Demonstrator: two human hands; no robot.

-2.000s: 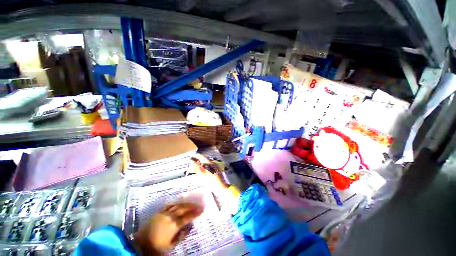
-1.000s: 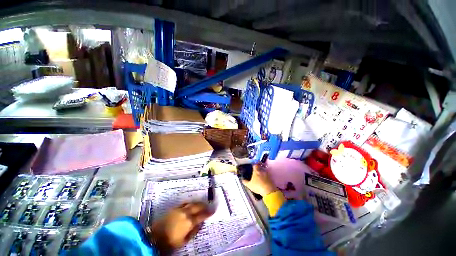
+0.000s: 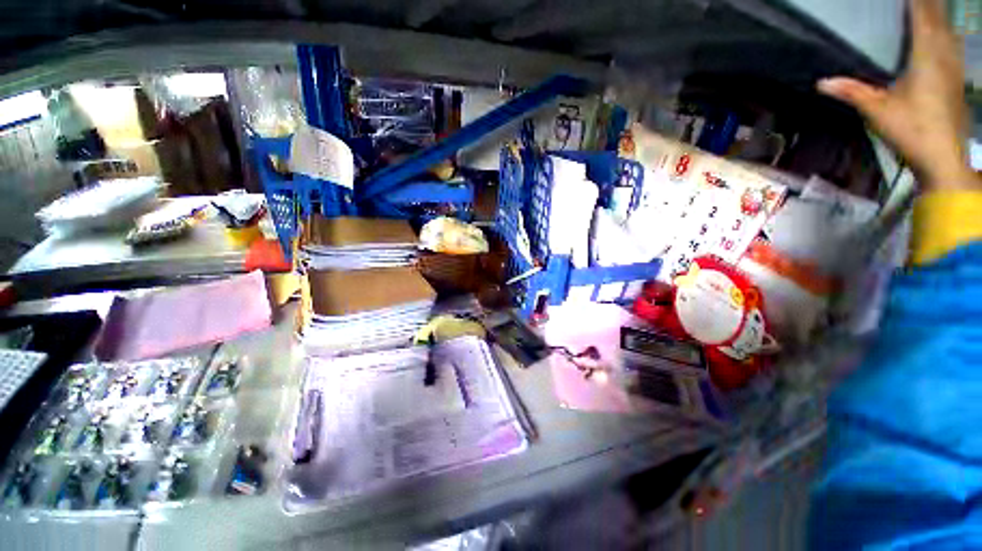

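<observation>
My right hand [image 3: 921, 108] is raised at the upper right, cut off by the top edge. Its thumb points left, just under a pale flat panel [image 3: 851, 27]; whether it grips the panel cannot be told. My left hand is not in view. A printed paper form [image 3: 398, 420] lies in a clear-edged tray or clipboard [image 3: 517, 443] on the desk. A dark pen [image 3: 431, 364] lies at its top, and a dark slim thing [image 3: 309, 425] lies along its left side.
Clear trays of small modules [image 3: 140, 431] lie at left, below pink sheets [image 3: 188, 312]. Stacked files [image 3: 366, 296], a blue rack [image 3: 581, 285] and a calculator [image 3: 662, 366] stand or lie behind and right. A shelf edge [image 3: 431, 56] runs overhead.
My left hand has left the form and the picture. My right hand has moved from beside the form up to the upper right. The pen stays on the form's top part.
</observation>
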